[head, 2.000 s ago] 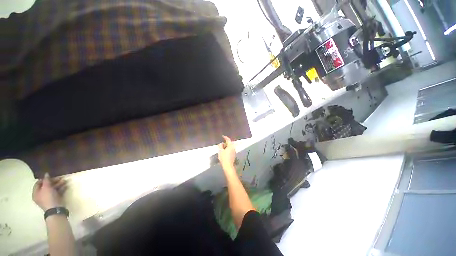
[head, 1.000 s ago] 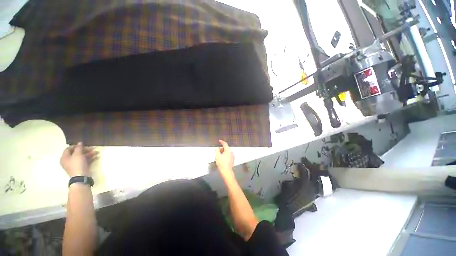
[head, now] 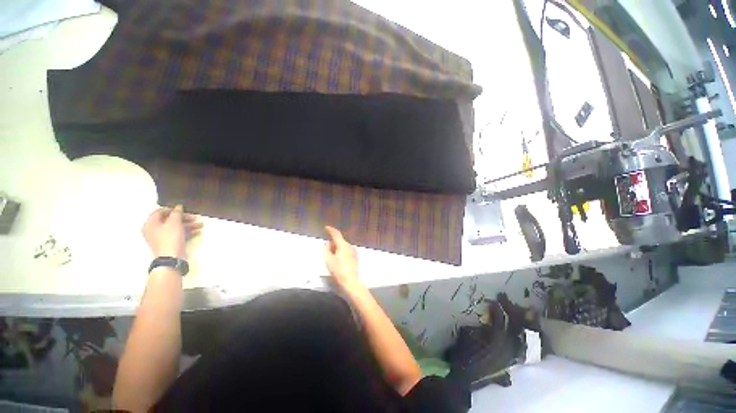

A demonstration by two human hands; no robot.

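Note:
A large plaid fabric panel point(head: 387, 223) lies on the cream-white table, with its long cut edge facing me and curved cut-outs at its left end. A plain black cloth layer point(head: 323, 137) shows as a band between two plaid areas. My left hand point(head: 171, 234), with a dark band on the wrist, has its fingertips at the left end of the near edge and pinches it. My right hand point(head: 340, 256) has its fingertips on the same edge further right; whether it pinches the cloth or only touches it is unclear.
A cutting machine point(head: 646, 193) with a red-and-white label stands at the right. Its flat silver base plate point(head: 486, 223) and a dark oblong object point(head: 530, 232) are beside the cloth's right corner. A metal block point(head: 8, 214) lies far left. Fabric scraps point(head: 585, 294) hang below the table edge.
The view has turned and shifted, so the cloth and machine appear further right and the panel edge now slopes down to the right. My right hand is further left along the edge, nearer my left hand.

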